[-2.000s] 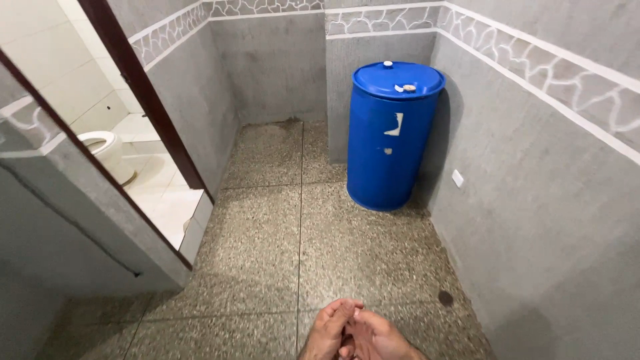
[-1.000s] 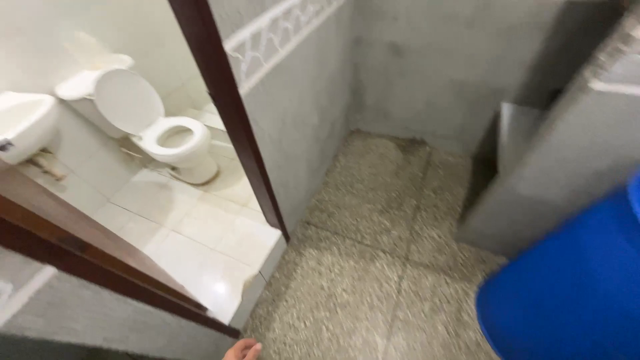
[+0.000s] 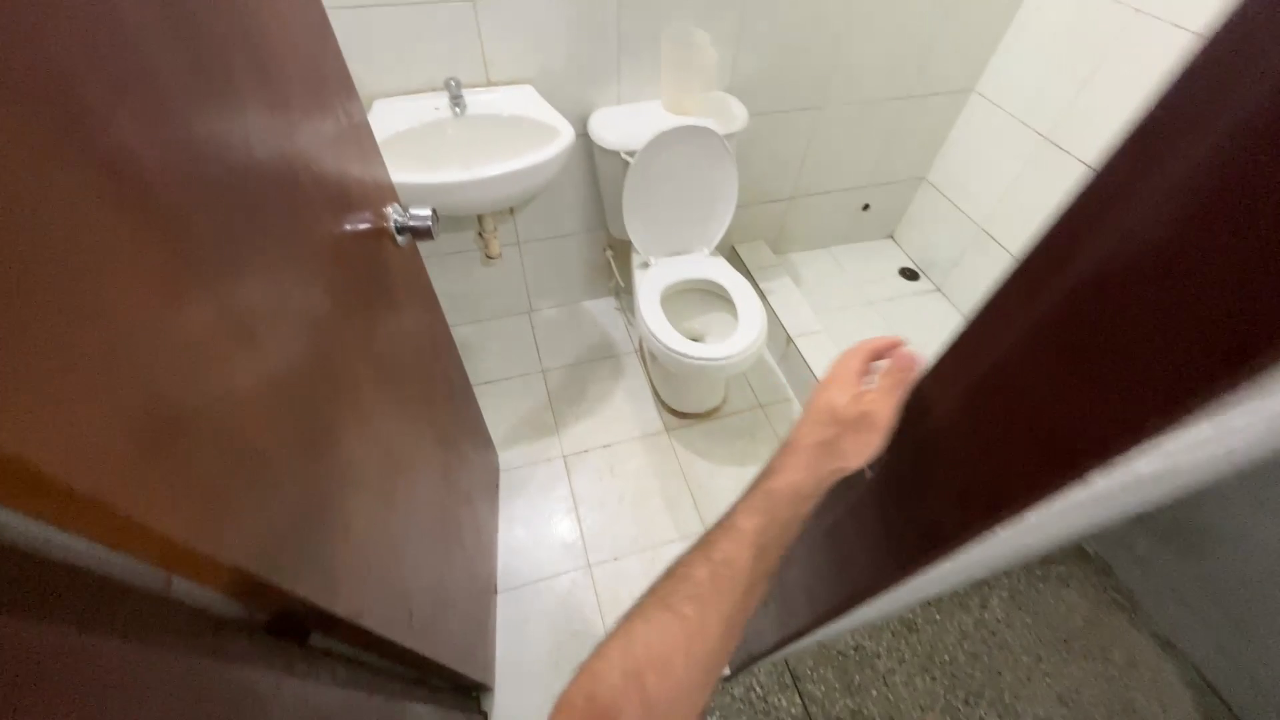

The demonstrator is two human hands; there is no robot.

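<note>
My left hand (image 3: 862, 405) reaches in from the bottom centre, its forearm slanting up to the right. Its fingers are bent and blurred, with a small gap between them, and nothing is seen held. It is beside the dark wooden door frame (image 3: 1010, 350); whether the two touch I cannot tell. On the left stands the brown wooden door (image 3: 220, 320), ajar, with a metal door knob (image 3: 412, 224). Beyond the doorway is a white toilet (image 3: 700, 310) with its lid raised and seat down. My right hand is out of view.
A white washbasin (image 3: 480, 145) with a metal tap (image 3: 456, 96) is on the back wall, left of the toilet. A low tiled curb (image 3: 790, 300) borders a shower floor with a drain (image 3: 908, 273). Speckled flooring (image 3: 960, 640) lies outside the frame at lower right.
The view has turned left and come to the doorway. Two hands were together two seconds ago; now one arm is stretched out to the door frame. The blue barrel has left the view.
</note>
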